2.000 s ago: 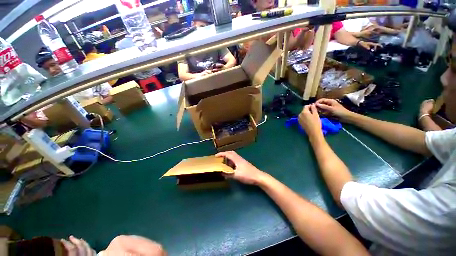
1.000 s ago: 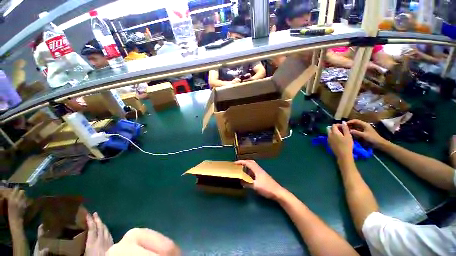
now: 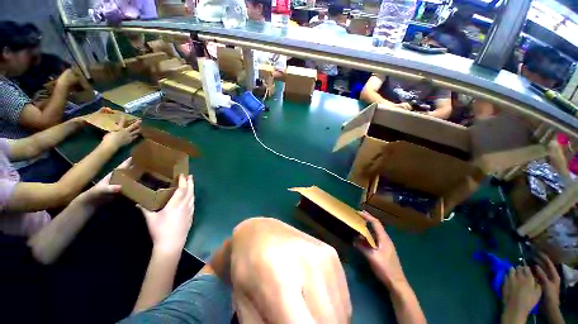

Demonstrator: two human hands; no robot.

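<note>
A small brown cardboard box (image 3: 339, 216) sits on the green mat in front of me, its lid panel raised and its inside dark. My right hand (image 3: 378, 245) grips its right end. A large bare shape (image 3: 288, 272), my left hand or bent left arm, fills the bottom centre very close to the camera. Its fingers cannot be made out. A second small open box (image 3: 402, 205) with black cables stands behind to the right, against a large open carton (image 3: 418, 158).
At left, another worker's hands hold an open small box (image 3: 152, 180); a further worker handles flat cardboard. A white cord (image 3: 285, 155) crosses the mat near a blue block (image 3: 241, 111). At right are a blue crumpled item (image 3: 497, 269) and another person's hands. A raised shelf spans the back.
The view has swung left, so the boxes appear farther right. The bare shape at the bottom is now much larger. My right hand still holds the same box.
</note>
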